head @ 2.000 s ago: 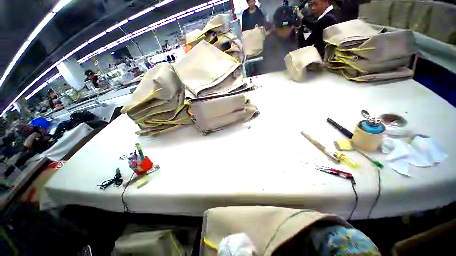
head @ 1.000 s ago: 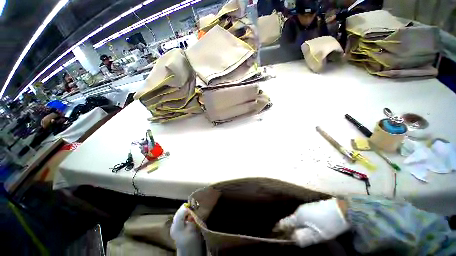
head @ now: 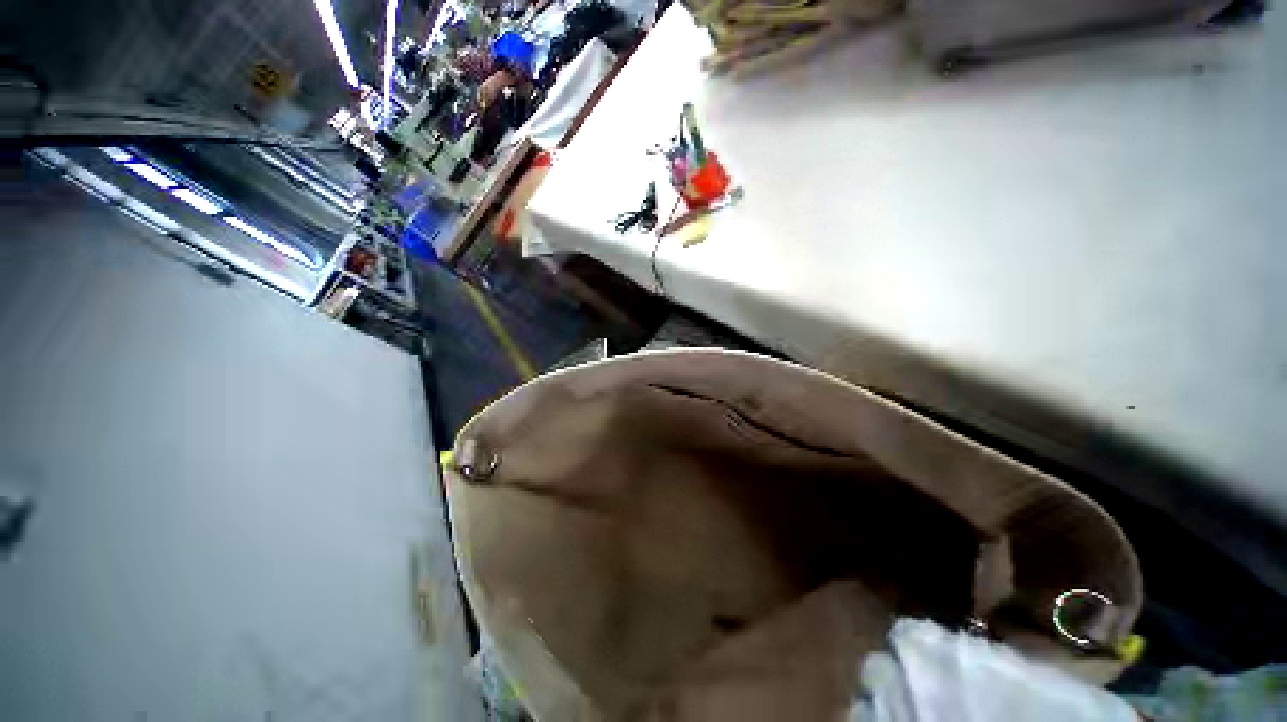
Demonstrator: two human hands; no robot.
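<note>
A large taupe bag body (head: pixel 621 564) stands open toward me, with its wide mouth and darker inside showing. A small metal ring (head: pixel 480 463) sits at its left corner and a larger ring (head: pixel 1084 616) at its right corner, each beside a yellow bit at the edge. A curved slit runs along the far inner wall. My right hand (head: pixel 974 680), in a white glove, is blurred and cut off by the bottom edge at the near right side of the mouth; its fingers cannot be made out. My left hand is not visible; only a patterned sleeve patch shows at lower left.
The white-covered table (head: pixel 988 240) lies beyond the bag, with a red tool holder (head: pixel 706 181) and a black cord or snips (head: pixel 638 212) on it. Stacked bag bodies (head: pixel 805 31) are cut off at the top. A large pale surface (head: pixel 212 522) fills the left.
The view has swung left and tilted. The bag body now fills the lower middle with its mouth wider in view. The left glove at the rim has gone out of sight.
</note>
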